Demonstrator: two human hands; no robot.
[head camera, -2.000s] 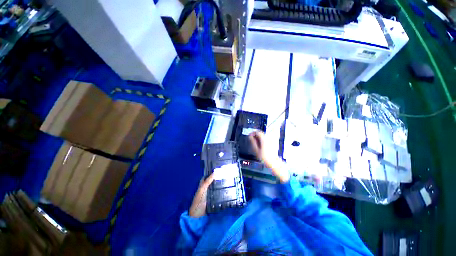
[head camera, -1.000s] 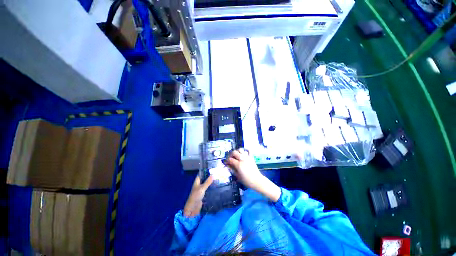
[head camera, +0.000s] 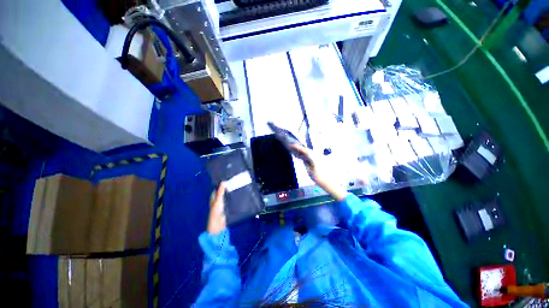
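My left hand (head camera: 217, 209) holds a black plastic housing (head camera: 242, 198) by its left edge, over the bed's front left corner. Its smooth face with a white label is up. My right hand (head camera: 308, 166) grips a second dark, flat piece (head camera: 283, 136), seen nearly edge-on and slightly blurred, above the fixture's right side. The dark rectangular fixture (head camera: 274, 165) lies at the front left of the white bed and shows a plain dark surface. My right fingertips are partly hidden by the piece.
The gantry beam (head camera: 301, 27) crosses behind the white bed (head camera: 271, 90). White pads under clear plastic (head camera: 415, 135) lie right of the bed. Black units (head camera: 480, 219), a red tray (head camera: 497, 284) and an orange-yellow driver (head camera: 530, 290) are at right. Brown cartons (head camera: 96, 213) stand left.
The left-hand housing now shows its smooth, labelled face instead of its ribbed inside. My right hand has left it and holds a dark piece over the fixture. The white label in the fixture no longer shows.
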